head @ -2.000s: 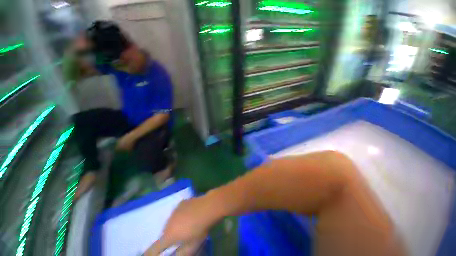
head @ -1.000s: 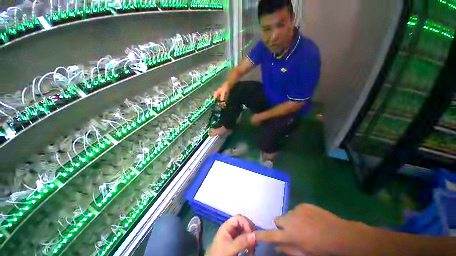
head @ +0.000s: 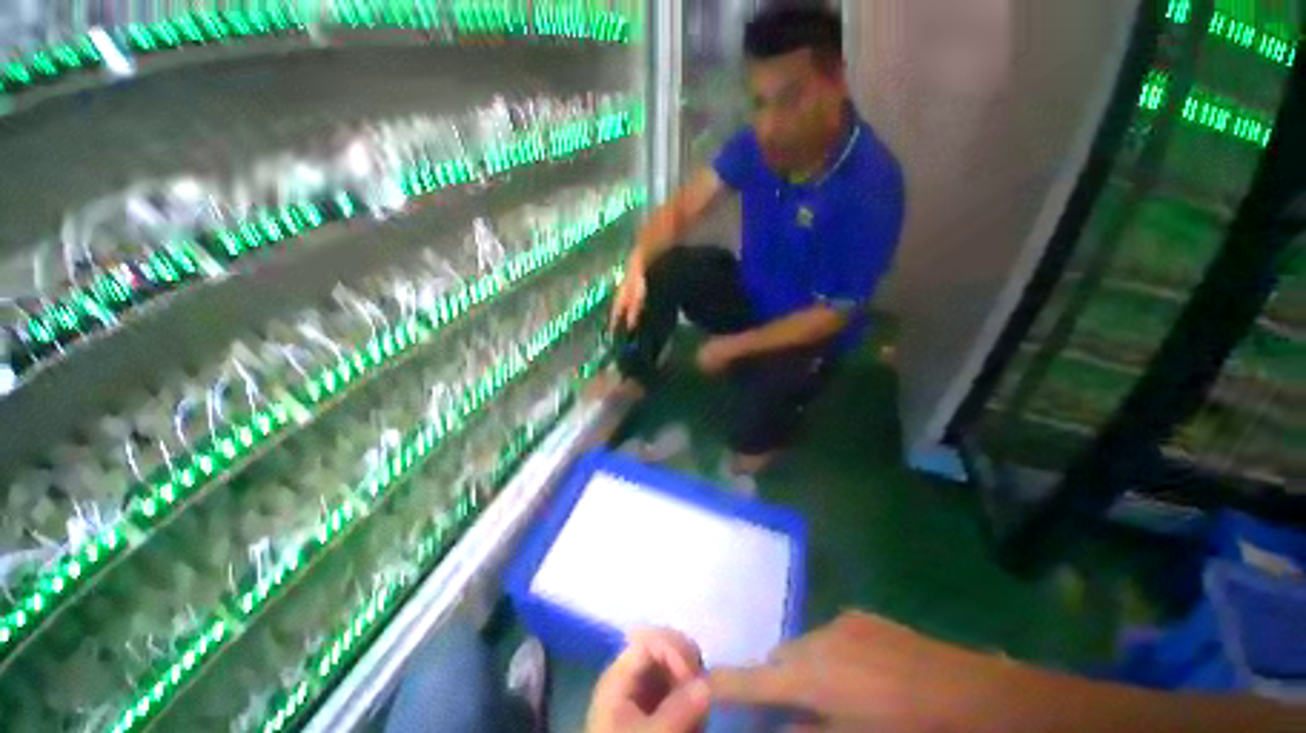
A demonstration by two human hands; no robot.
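My left hand (head: 647,687) is at the bottom centre, cut off by the lower edge, with thumb and index finger curled together. My right hand (head: 824,673) reaches in from the right, its extended finger meeting the left hand's fingertips. The view is blurred, and I cannot tell if something small is between the fingers. Both hands are over the near edge of a blue tote (head: 537,580) on the floor, with a bright white liner (head: 666,559) in it.
Cabinet shelves (head: 330,408) with green lights and white leads fill the left. A person in a blue shirt (head: 824,229) sits low beyond the tote. A pale bottom sill (head: 473,566) runs along the shelves. A dark-framed glass door (head: 1053,272) and blue totes (head: 1260,616) are at right.
Since two seconds ago, the view has swung from the large tote to the shelves, and both hands have come together. Since one second ago, the hands have shifted slightly left and the picture is more blurred.
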